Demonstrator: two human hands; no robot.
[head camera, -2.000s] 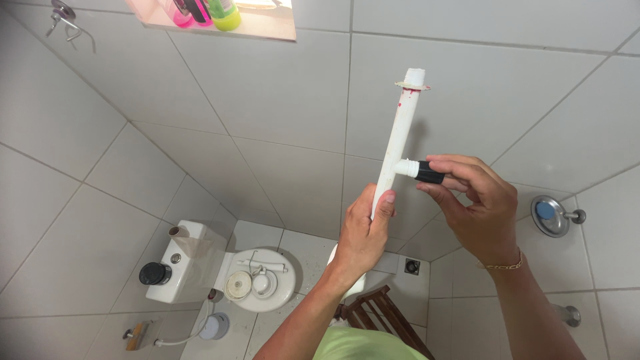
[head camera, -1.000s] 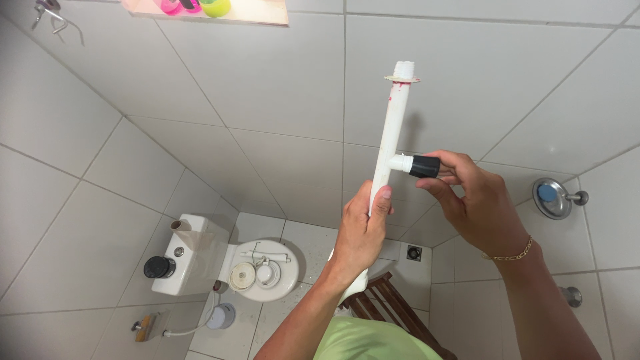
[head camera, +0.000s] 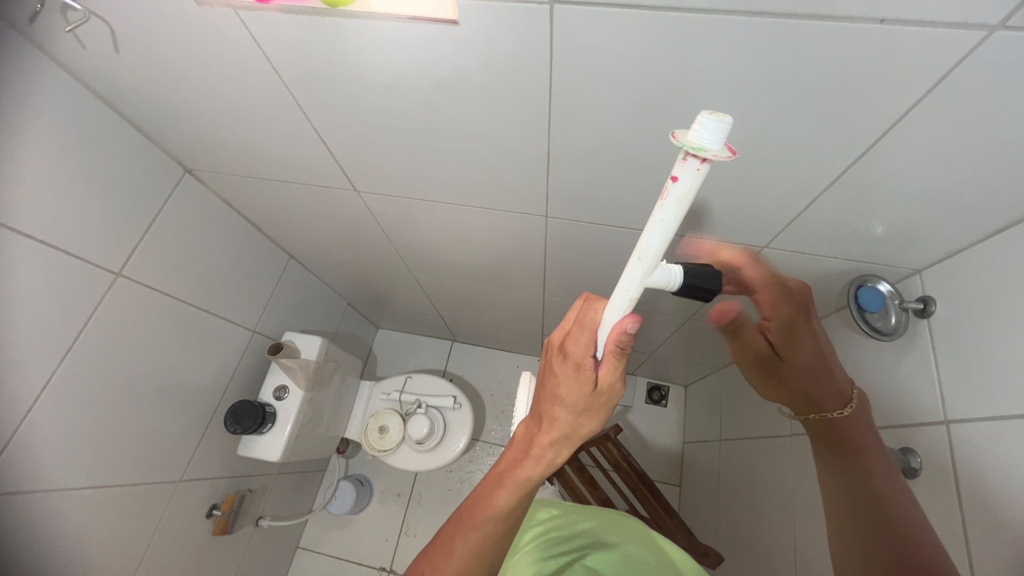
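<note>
My left hand (head camera: 582, 376) grips the lower part of a white plastic pipe (head camera: 658, 228), which slants up and to the right. Near its top sit a thin flange (head camera: 680, 142) with red and green marks and a white threaded end (head camera: 711, 128). Small red spots mark the pipe below the flange. A short side branch (head camera: 662, 277) carries a black knob (head camera: 698, 282). Just right of the knob is my right hand (head camera: 760, 320), blurred, its fingers apart and holding nothing. The pipe's lower end is hidden by my left hand.
A toilet (head camera: 416, 464) with white plastic parts and a metal hook on its lid stands below left; a cardboard tube (head camera: 280, 352) and black jar (head camera: 244, 417) are on its tank (head camera: 308, 416). A wooden slatted seat (head camera: 640, 496) is below, a metal soap dish (head camera: 880, 320) on the right wall.
My right hand has let go of the black knob and moved slightly off it to the right. My left hand still holds the pipe, whose threaded end is now more plainly visible.
</note>
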